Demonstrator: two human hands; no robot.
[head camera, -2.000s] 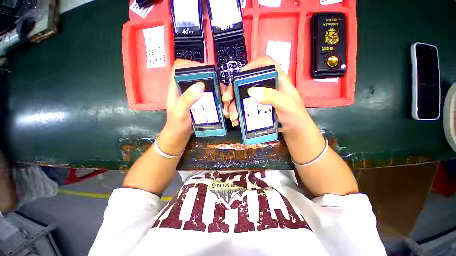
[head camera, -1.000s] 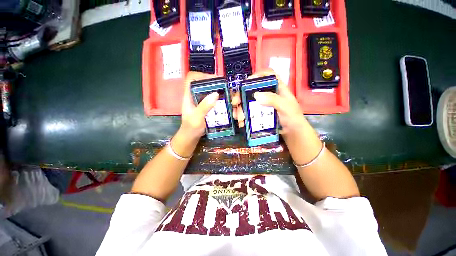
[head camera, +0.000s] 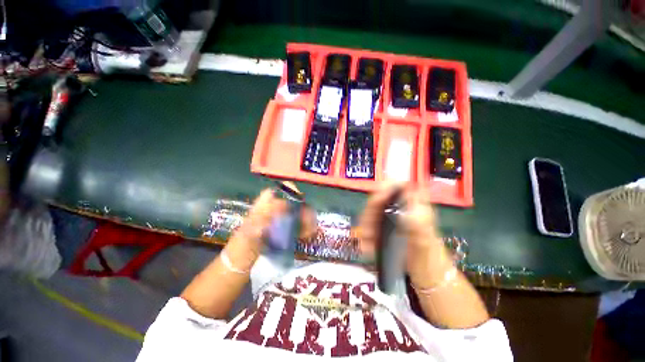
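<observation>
My left hand (head camera: 263, 215) holds a blurred handset (head camera: 283, 230) with a pale face, at the bench's front edge. My right hand (head camera: 417, 215) holds another blurred dark handset (head camera: 391, 244), turned so it looks narrow. The red-orange phone tray (head camera: 279, 172) lies beyond both hands. Two open flip phones, one at left (head camera: 326, 127) and one beside it (head camera: 361, 127), lie across its middle pockets with pale lit displays and keypads toward me. Closed black handsets with gold marks lie in other pockets, one at front right (head camera: 446, 152).
A white-rimmed smartphone (head camera: 551, 196) lies at right beside a beige fan (head camera: 620, 233). Cables and small equipment (head camera: 117, 58) stand at the rear left. A grey post (head camera: 559, 53) rises at the rear right. A white line (head camera: 240, 64) runs along the bench.
Both hands have drawn back toward my body, away from the tray, with the handsets tilted and blurred. The view has shifted, showing the whole tray and more of the fan.
</observation>
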